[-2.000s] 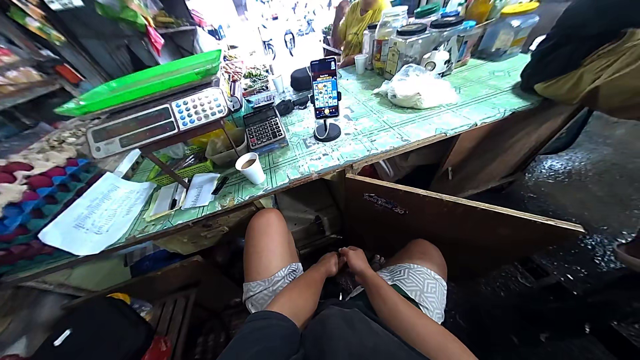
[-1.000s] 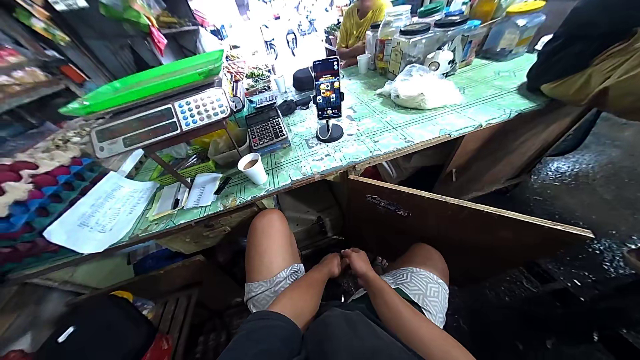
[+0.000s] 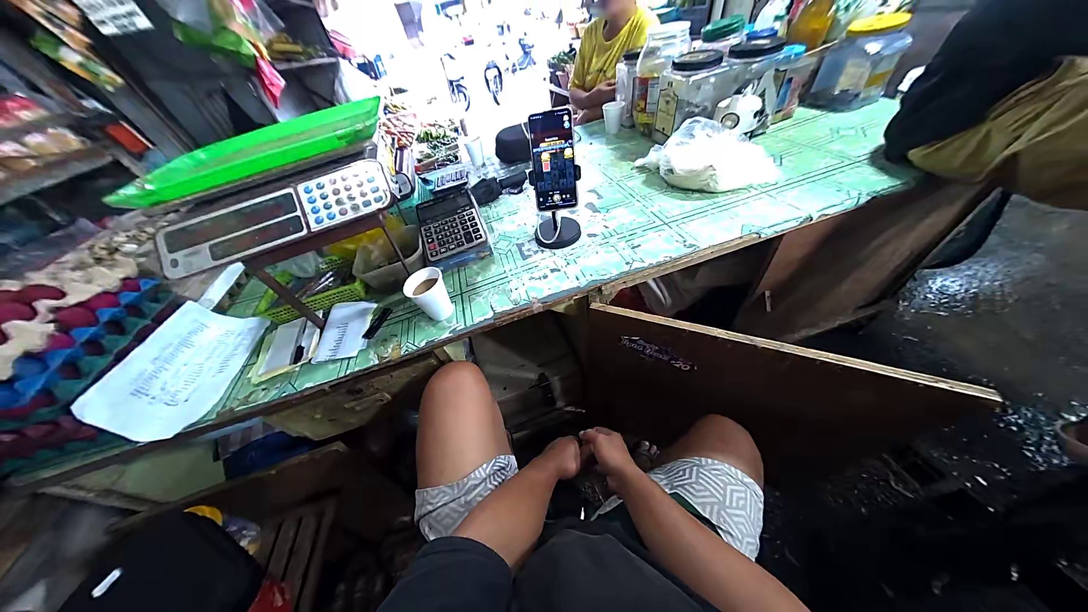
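My left hand [image 3: 562, 457] and my right hand [image 3: 608, 448] meet between my knees, below the counter, fingers curled and touching. Whether something small lies between them cannot be told. Above them on the green-patterned counter [image 3: 629, 246], a smartphone [image 3: 553, 161] with a lit screen stands upright in a round-based holder [image 3: 558, 232]. To its left are a desk calculator [image 3: 453, 228] and a white paper cup [image 3: 428, 294] with a brown drink, near the counter's front edge. A knotted plastic bag [image 3: 710, 160] with white contents lies right of the phone.
A digital scale [image 3: 272, 219] with a green tray [image 3: 255, 153], papers [image 3: 174, 370] and egg trays [image 3: 68, 340] occupy the left. Lidded jars [image 3: 693, 85] stand at the back, beside a person in yellow [image 3: 614, 47]. A wooden panel [image 3: 790, 382] juts out right of my knees.
The picture on the phone's screen has changed. My hands stay together between my knees.
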